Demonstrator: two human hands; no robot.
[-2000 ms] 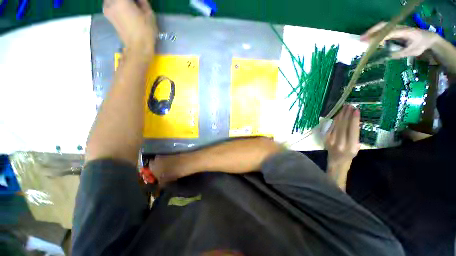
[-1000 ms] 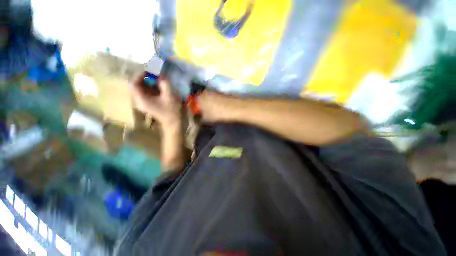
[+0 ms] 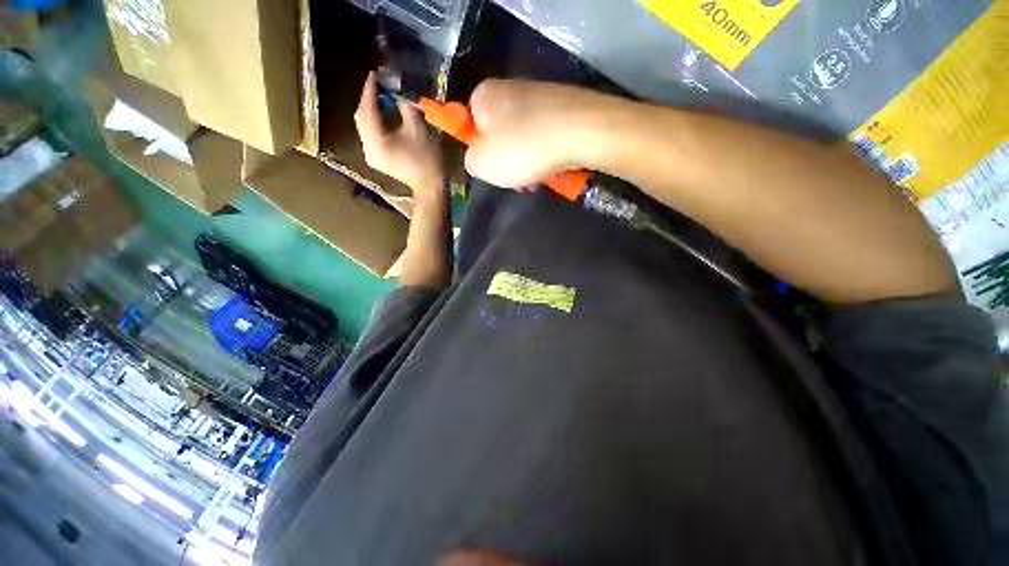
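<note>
My right hand [image 3: 515, 133] is closed around an orange air tool [image 3: 450, 115]. Its narrow front end points left, and a silver fitting and thin line [image 3: 620, 207] come out behind my hand. My left hand [image 3: 401, 142] holds a small blue unit [image 3: 387, 97] between thumb and fingers. The tool's tip is at or very near the unit; contact is hard to tell. Both hands are below the table edge, over a dark open carton [image 3: 343, 83]. The unit is mostly hidden by my fingers.
Grey-and-yellow printed film [image 3: 808, 66] covers the worktop at upper right. Brown cartons [image 3: 227, 72] stand at upper left, with an open carton flap [image 3: 326, 210] beside my left forearm. A blue crate [image 3: 243, 324] lies on the green floor [image 3: 299, 243]. Green strips [image 3: 992, 280] show at the right edge.
My left hand has come down from the belt to below the table edge, now with a blue unit. My right hand has raised the orange tool to it. The view has swung left and down.
</note>
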